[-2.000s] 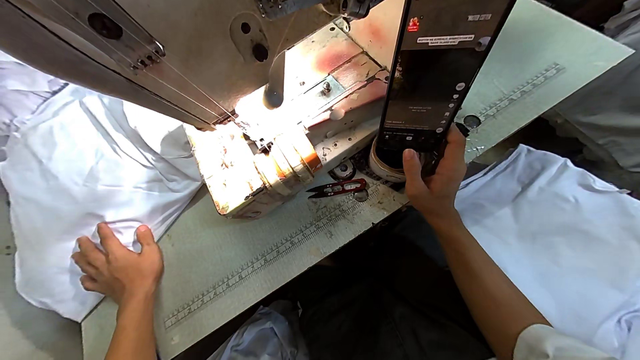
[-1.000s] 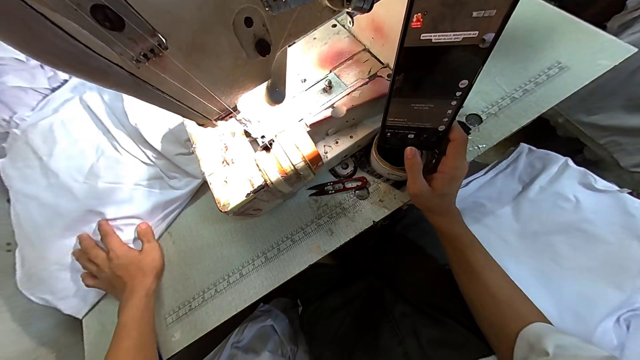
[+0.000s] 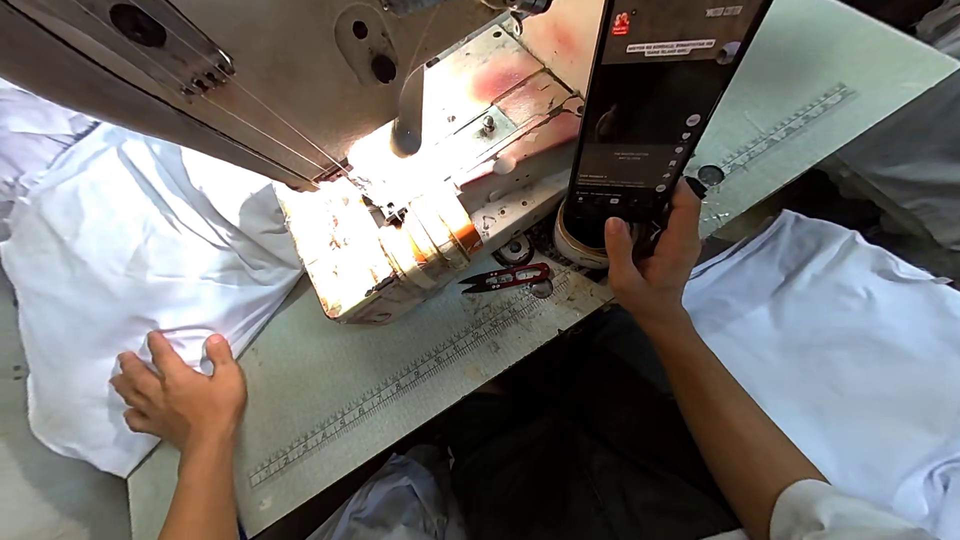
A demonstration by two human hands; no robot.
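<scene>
My left hand [image 3: 184, 394] rests with spread fingers on white fabric [image 3: 142, 247] at the left of the sewing table. In my right hand [image 3: 660, 255] is a smartphone [image 3: 645, 112], upright with its lit screen facing me; the thumb lies at its lower edge. Behind and left of the phone stands an industrial sewing machine [image 3: 300, 90], its lamp shining on the needle area. Red thread snips [image 3: 506, 277] lie on the table between the machine bed [image 3: 360, 262] and the phone. A round container [image 3: 581, 244] is just below the phone, partly hidden by it.
A printed ruler scale [image 3: 405, 382] runs along the front of the table [image 3: 322, 360]; another scale [image 3: 784, 127] is at the back right. More white fabric [image 3: 817, 360] lies at the right, beyond the table's edge. Bluish fabric [image 3: 397, 502] shows at the bottom.
</scene>
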